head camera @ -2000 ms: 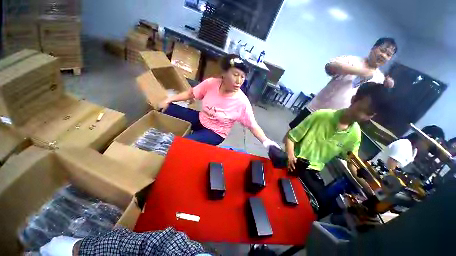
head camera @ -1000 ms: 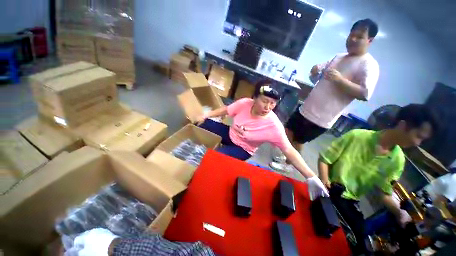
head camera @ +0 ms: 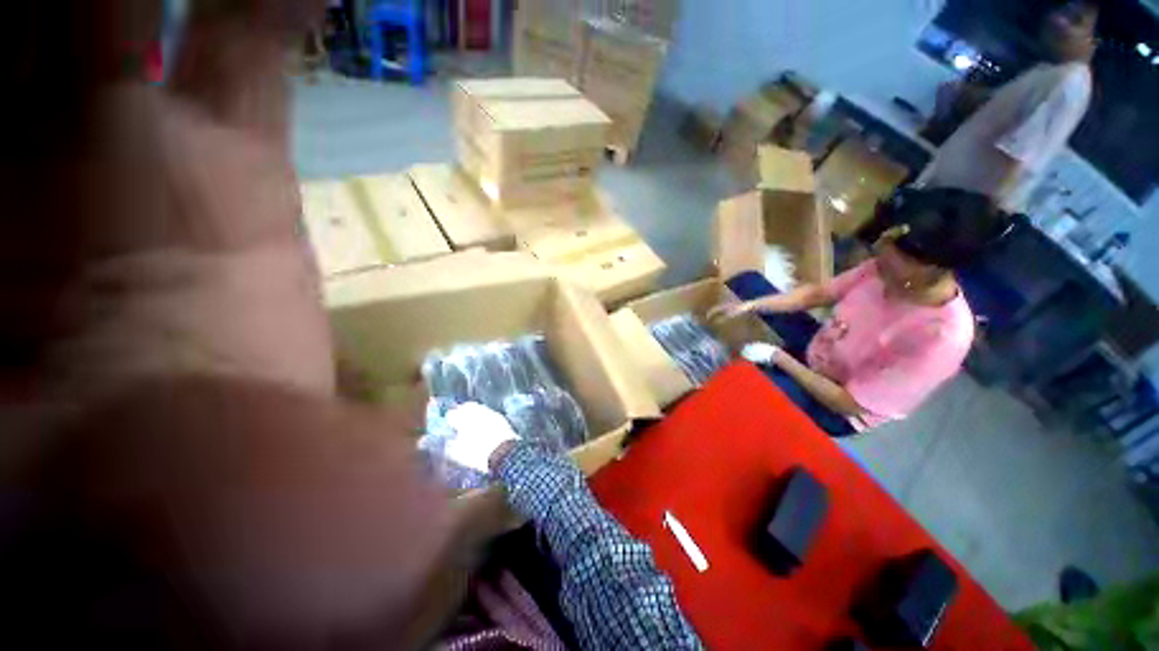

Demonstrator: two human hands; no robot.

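Note:
My right hand (head camera: 479, 436), in a white glove with a checked sleeve, rests on clear-bagged dark housings (head camera: 496, 371) inside the open packing carton (head camera: 445, 295). Its fingers blend with the film, so any grip is unclear. A large blurred skin-coloured shape, apparently my bare left hand (head camera: 242, 382), fills the left side close to the lens; its fingers cannot be made out. Black housings (head camera: 797, 519) stand on the red table (head camera: 686, 471), another (head camera: 918, 598) nearer the lower right edge. A slim white tool (head camera: 686, 541) lies on the table.
A person in pink (head camera: 890, 337) sits beyond the table with hands at a second carton (head camera: 655, 350) of bagged pieces. Closed cartons (head camera: 528, 140) are stacked behind. Another person stands at the upper right. Green clothing shows at the lower right edge.
The view has swung left. The blurred shape has come in at left. The person in pink has drawn the gloved hand back from the housings to the second carton. My gloved hand remains in the carton.

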